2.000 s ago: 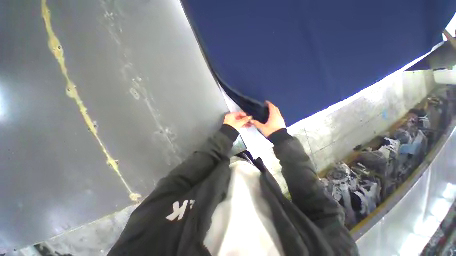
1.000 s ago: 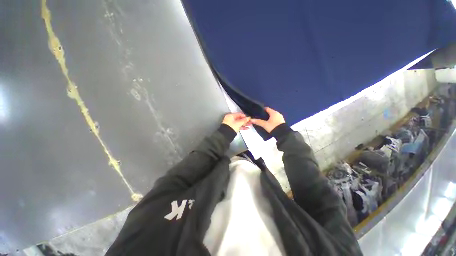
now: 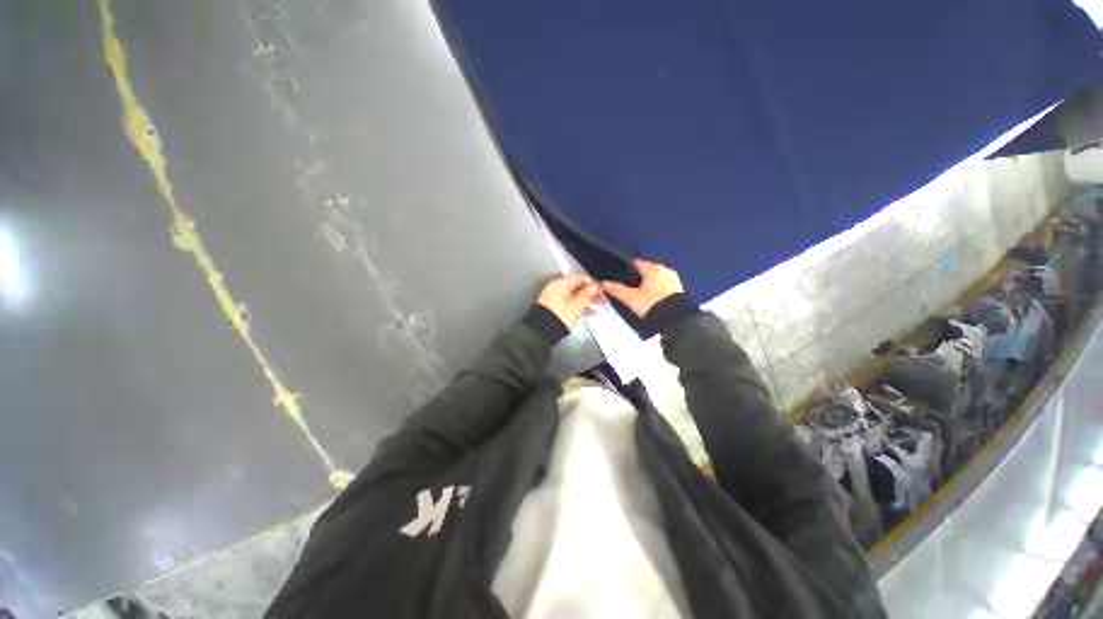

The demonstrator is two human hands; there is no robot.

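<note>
A navy fabric ply point(image 3: 774, 133) covers the table at the upper right. Its dark edge point(image 3: 583, 242) runs down along the left side to my hands. My right hand point(image 3: 648, 288) pinches the fabric's near corner between thumb and fingers. My left hand point(image 3: 566, 299) meets it at the fingertips, fingers bent together; whether it holds the edge too is too small to tell. White underlay paper point(image 3: 623, 348) shows under and below the corner, between my hands and my body.
The grey metal-looking table point(image 3: 399, 157) with a yellowish seam line point(image 3: 208, 264) lies at left. At right are a pale concrete aisle point(image 3: 798, 339), a shelf of fabric scraps point(image 3: 931, 399) with a wooden edge, and a glossy pale surface point(image 3: 1004, 520) beyond it.
Both hands stay at the fabric corner. My right hand's fingers have lowered and closed in slightly from two seconds ago. The view has shifted a little.
</note>
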